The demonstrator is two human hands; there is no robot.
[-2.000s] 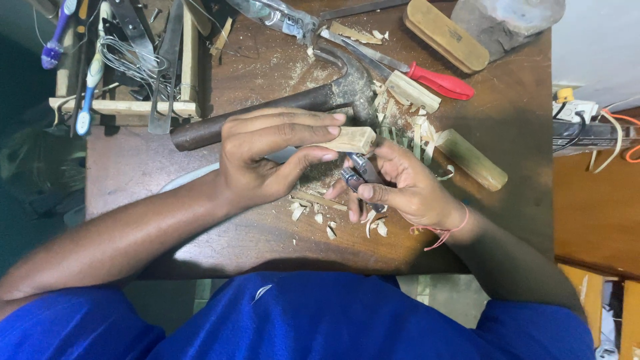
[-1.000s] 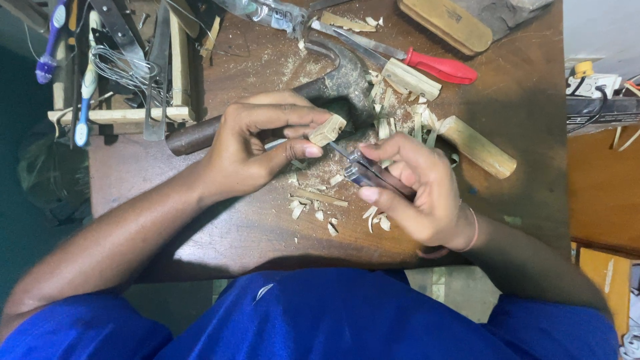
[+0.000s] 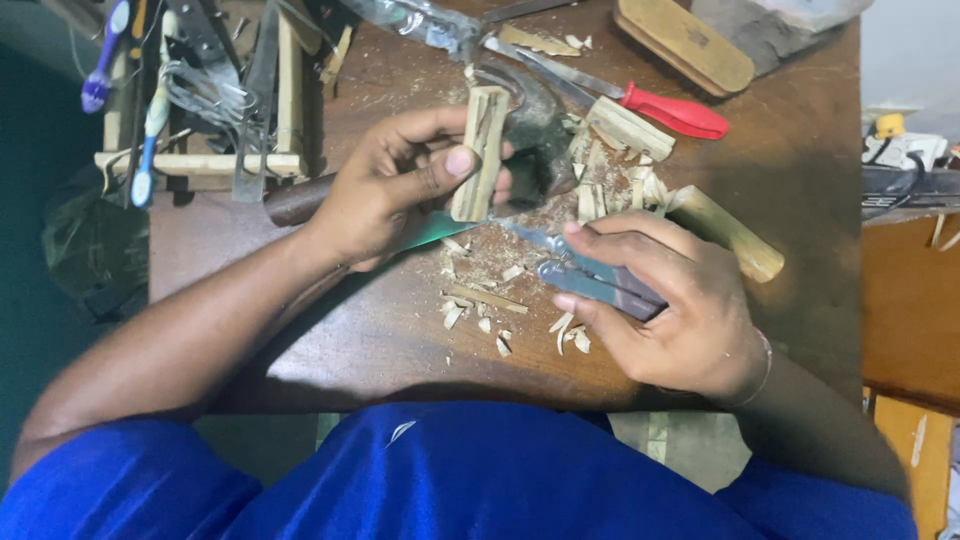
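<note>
Between the thumb and fingers of my left hand [image 3: 409, 180] stands a short carved wood piece [image 3: 482, 154], nearly upright, with a dark groove along its face. My right hand [image 3: 675, 300] grips a metal folding multi-tool [image 3: 600, 281] whose slim blade points left, below the wood piece and apart from it. Behind my left hand lies a claw hammer [image 3: 536, 124], its dark handle passing under the wrist. Wood shavings [image 3: 487, 292] and sawdust are scattered on the table below the wood piece. A green-lit flat thing shows partly under my left hand; what it is I cannot tell.
Right of the hammer lie a split wood block [image 3: 630, 129], a round wood stick [image 3: 727, 232] and a red-handled tool [image 3: 675, 111]. A wooden-backed brush [image 3: 686, 45] is at the back. At left stands a wooden tray [image 3: 199, 164] with toothbrushes, wire and metal tools. A plastic bag [image 3: 420, 22] lies at the back.
The wood piece has been turned from lying across to nearly upright in my left hand. My right hand with the multi-tool has moved away from it, to the right and toward my body.
</note>
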